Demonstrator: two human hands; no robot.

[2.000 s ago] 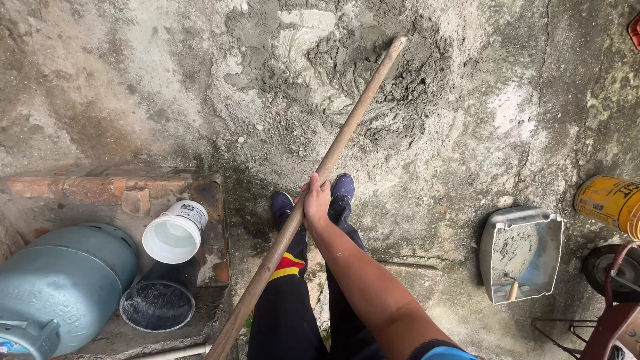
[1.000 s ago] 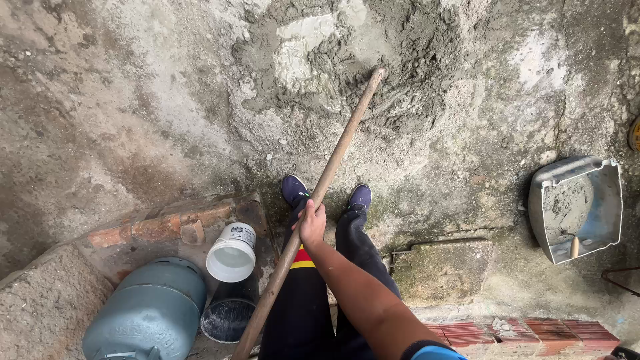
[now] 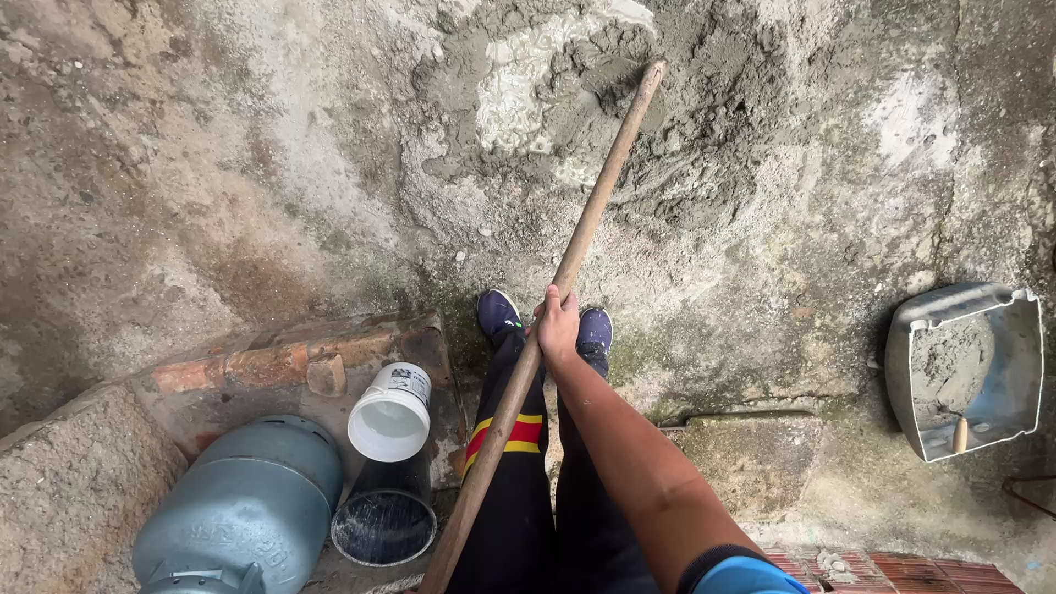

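Observation:
My right hand point(image 3: 558, 326) is closed around the middle of a long wooden tool handle point(image 3: 596, 202), in front of my legs. The handle slants from the bottom edge up to a pile of wet grey mortar point(image 3: 705, 107) on the concrete ground. Its far end stands over the mortar; the tool's head is hidden, apparently sunk in the mix. Paler, wetter mix point(image 3: 516, 91) lies at the pile's left side. My left hand is out of view.
At lower left are a blue-grey gas cylinder point(image 3: 239, 503), a white plastic bucket point(image 3: 389, 422) and a black bucket point(image 3: 384, 528) beside a low brick edge point(image 3: 268, 365). At right sits a cut plastic container point(image 3: 901, 379) with mortar and a wooden-handled tool point(image 3: 959, 435). Hollow bricks point(image 3: 916, 573) lie at lower right.
The view has shifted, bringing the hollow bricks in and taking the yellow container and wheelbarrow out. My right hand keeps its hold on the handle.

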